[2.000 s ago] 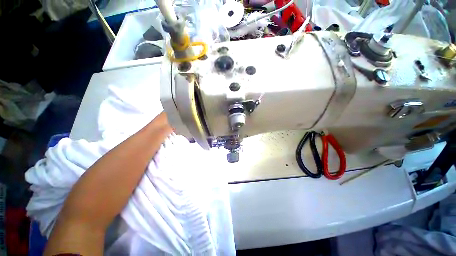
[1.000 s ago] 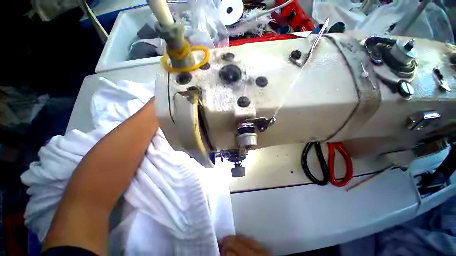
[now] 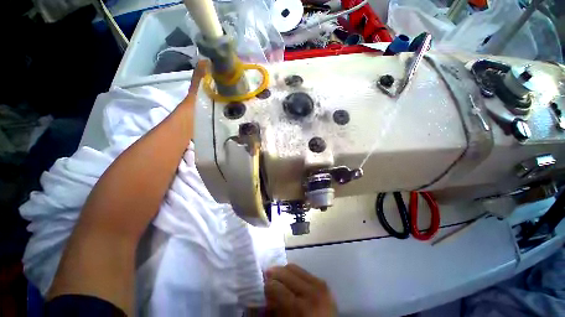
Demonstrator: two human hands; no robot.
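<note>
The white garment piece (image 3: 186,247) lies bunched on the left of the table, its flatter gathered edge (image 3: 245,260) running down from under the sewing machine head (image 3: 365,117). My left forearm reaches over the cloth and behind the head's left end; my left hand is hidden there. My right hand (image 3: 298,292) is at the bottom centre, its curled fingers on the band's right edge, gripping it. The presser foot and needle area (image 3: 297,218) is partly hidden by the head.
Scissors with black and red loops (image 3: 409,213) lie right of the needle, a thin tan stick (image 3: 459,229) beside them. A yellow ring (image 3: 263,83) hangs round the post. Behind the head stands a white tray (image 3: 127,65) with a spool (image 3: 285,13), plastic and red items.
My right hand has come in from the bottom edge onto the cloth band and moved slightly up. My left arm reaches farther behind the head. The view has shifted, so the machine appears lower.
</note>
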